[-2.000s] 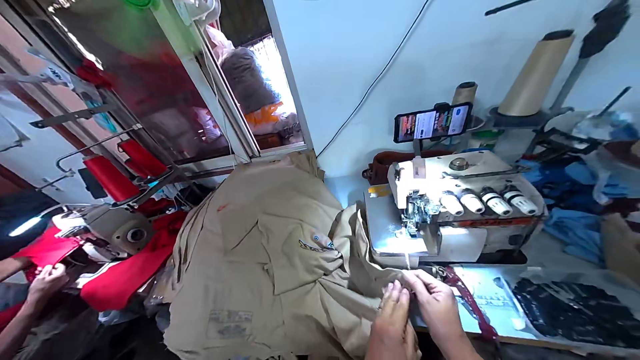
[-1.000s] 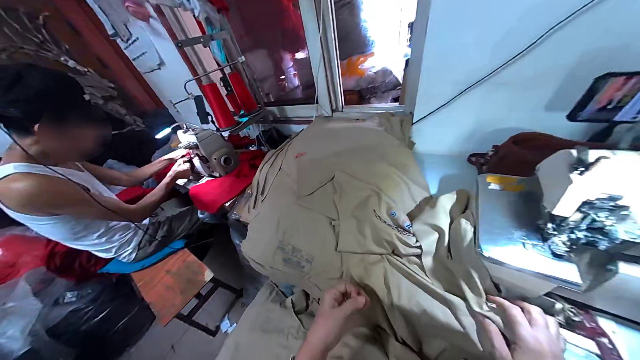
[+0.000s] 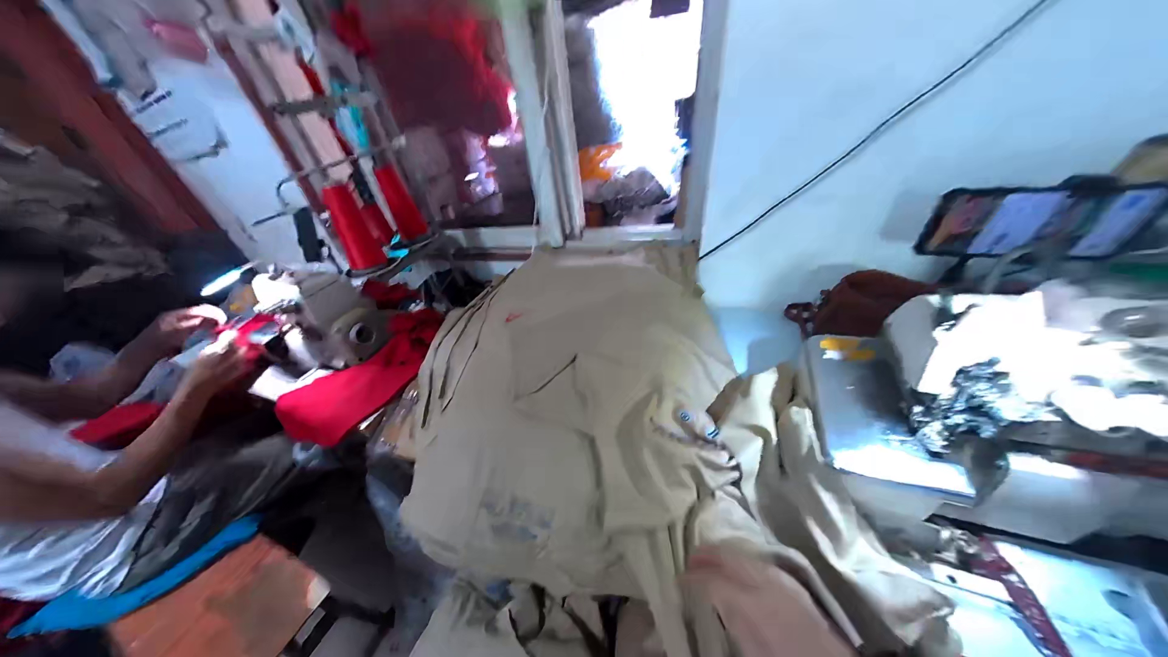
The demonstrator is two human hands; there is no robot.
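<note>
Khaki garments [image 3: 566, 392] lie in a broad pile in the middle, the upper one with a small embroidered patch [image 3: 698, 424] and a faded print. A blurred hand, which looks like my right hand [image 3: 766, 593], is over the folds low in the frame; its fingers cannot be made out. At the bottom edge a small skin-toned patch may be my left hand, mostly hidden or out of frame. Loose khaki cloth [image 3: 821, 520] trails from the pile to the right, beside the overlock sewing machine [image 3: 976, 392].
On the left a co-worker's hands [image 3: 214, 360] hold red cloth [image 3: 356, 392] at another sewing machine [image 3: 319, 310]. Red thread cones [image 3: 351, 228] stand behind it. A phone [image 3: 1031, 222] is mounted above the right machine. A wooden stool [image 3: 219, 593] is at lower left.
Both my hands were on the cloth near the machine; they then moved apart, the left one over the pile. Now the right hand is further left. The view has swung left since the first frame.
</note>
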